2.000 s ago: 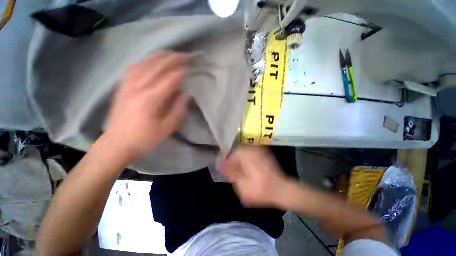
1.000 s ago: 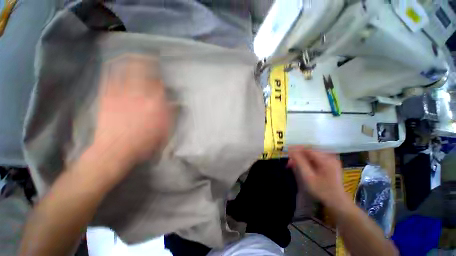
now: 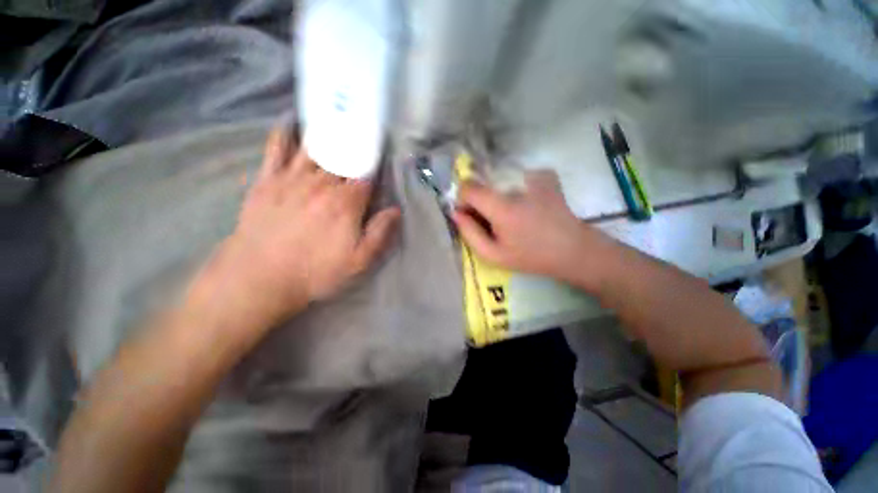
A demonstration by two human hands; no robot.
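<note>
The grey-beige cloth (image 3: 385, 318) lies spread across the left and middle and hangs over the table's front edge. My left hand (image 3: 313, 221) lies flat on it with the fingers apart, just below the white lamp. My right hand (image 3: 515, 226) is at the cloth's right edge near the needle area, fingertips bent together over the yellow tape (image 3: 488, 298). Whether the fingertips pinch the cloth edge cannot be told. The needle area (image 3: 467, 144) is blurred, and the presser foot cannot be made out.
The white lamp (image 3: 342, 87) and machine head (image 3: 578, 58) cross the top. Thread snips (image 3: 628, 178) lie right of my right hand. A tan block (image 3: 729, 237) and dark tray (image 3: 780, 229) are at the table's right end. A blue heap (image 3: 852, 409) is lower right.
My right hand has moved from the table's front edge up to the cloth edge near the needle. My left hand has moved right and rests flat. The view has shifted and the lamp appears farther left.
</note>
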